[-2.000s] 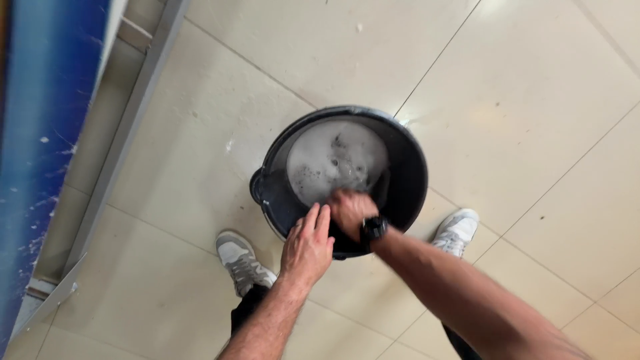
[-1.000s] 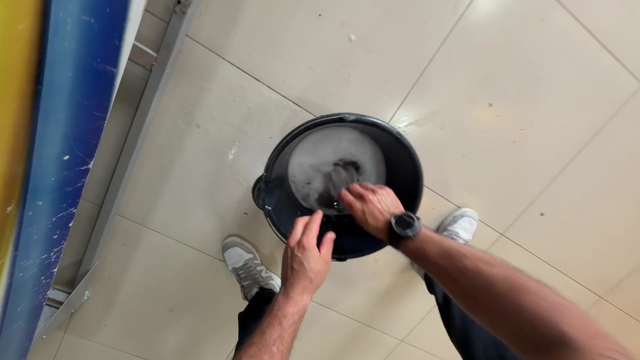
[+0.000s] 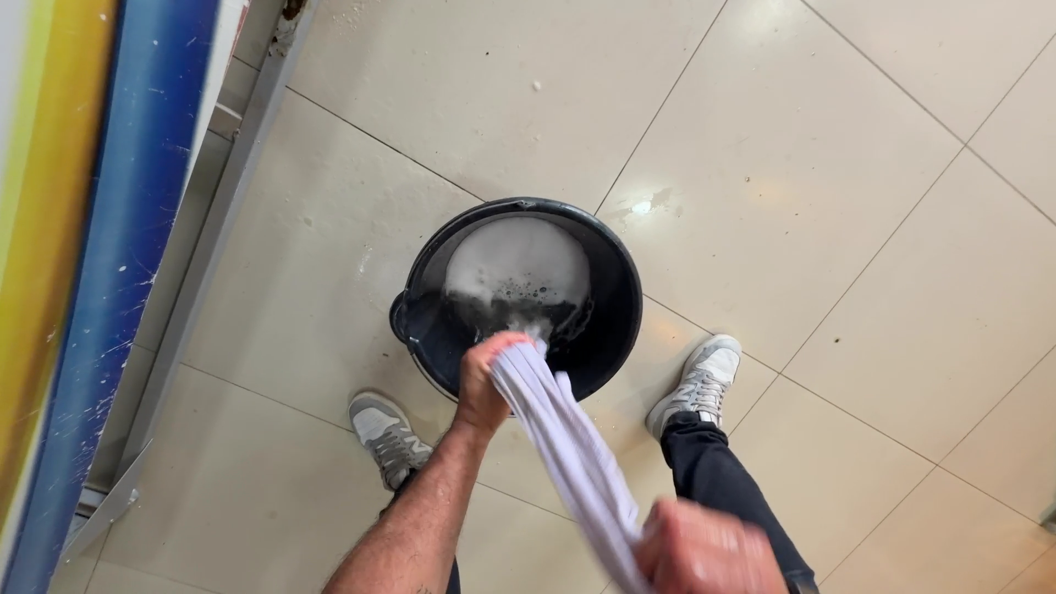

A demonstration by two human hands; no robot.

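A black plastic bucket (image 3: 623, 272) stands on the tiled floor between my feet, with sudsy water (image 3: 520, 260) inside. My left hand (image 3: 483, 379) is closed around a wet white cloth (image 3: 569, 445) at the bucket's near rim. From there the cloth runs, gathered lengthwise, down and to the right to my right hand (image 3: 709, 549), which grips its other part near the bottom edge and is blurred. Where the cloth's far end lies, over the water, is partly hidden by my left hand.
At the left stands a yellow and blue panel (image 3: 140, 206) with a grey metal edge (image 3: 223, 223) along the floor. My grey and white shoes (image 3: 388, 437) are either side of the bucket. Pale floor tiles (image 3: 825, 206) surround it, with a wet spot beyond the bucket.
Both hands were at the bucket, the right one reaching inside. Now the white cloth is out in view, held in both hands, and my right hand has moved toward me and away from the bucket.
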